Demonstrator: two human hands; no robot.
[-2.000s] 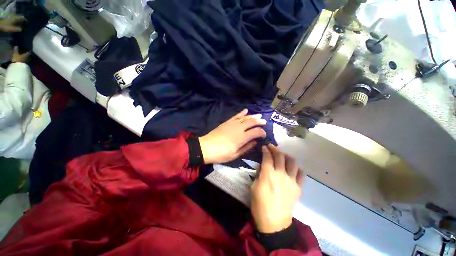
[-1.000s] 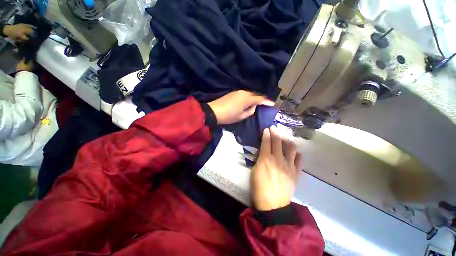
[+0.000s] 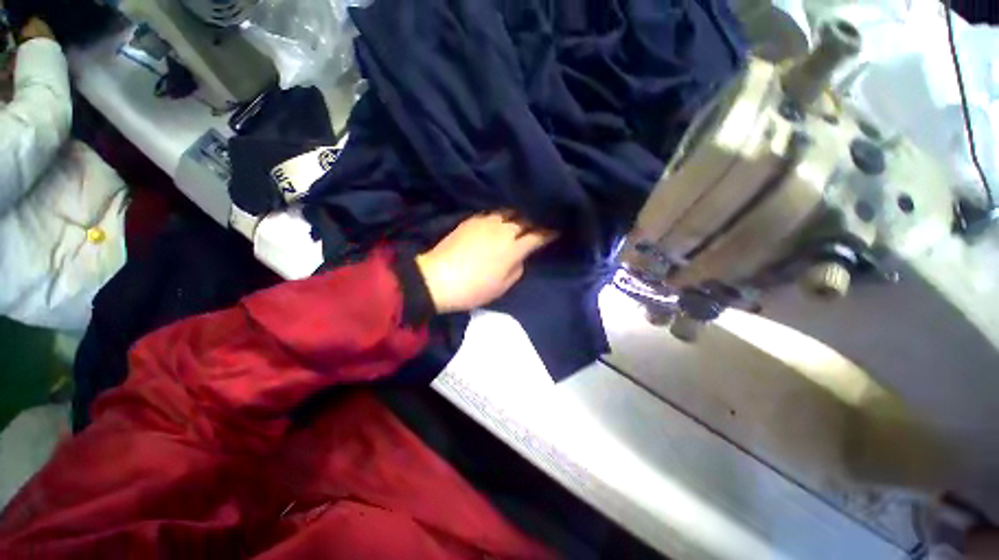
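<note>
A navy garment piece lies flat on the machine bed, its edge at the lit presser foot area. My left hand rests on the navy cloth left of the foot, fingers curled on it; whether it grips a fold is hidden. My right hand is out of the picture. The large crumpled navy garment pile lies behind and left of the cream sewing machine head.
The white machine bed runs along my lap. A dark bundle with a white lettered band and a clear plastic bag lie at the upper left. Another person's white sleeve and a second machine are at far left.
My right hand has left the cloth and the picture. My left hand has drawn back a little from the foot. The cloth's front corner now lies uncovered on the bed.
</note>
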